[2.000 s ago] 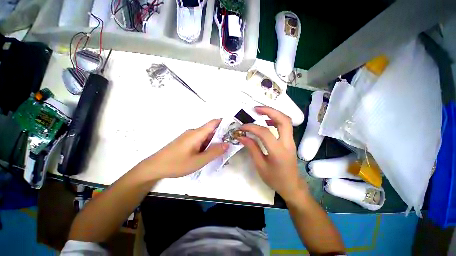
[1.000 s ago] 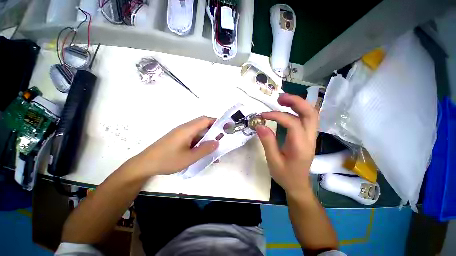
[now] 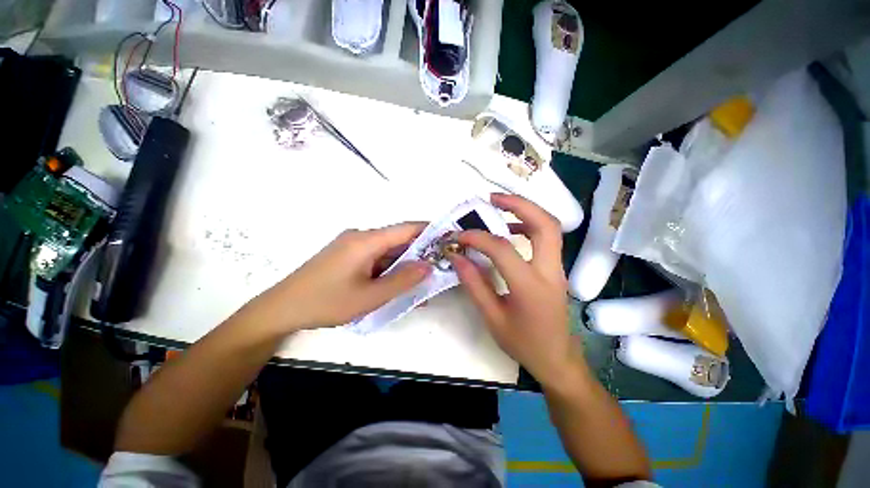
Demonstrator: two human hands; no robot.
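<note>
My left hand is bare and grips a white housing shell by its side, tilted above the white work surface. A dark square window shows at the shell's upper end. My right hand is at that end, with thumb and fingertips on a small round silvery-gold metal insert. The insert sits in or against the shell just below the window; the fingertips partly cover it, so its seating cannot be told.
Tweezers lie beside a crinkled clear bag. A black electric screwdriver and green circuit board are at left. A compartment tray is at the back. Several white shells and a large white bag are at right.
A second ago my right hand held the metal insert off the shell's right side; now it has moved left and holds the insert at the shell. My left hand still grips the shell.
</note>
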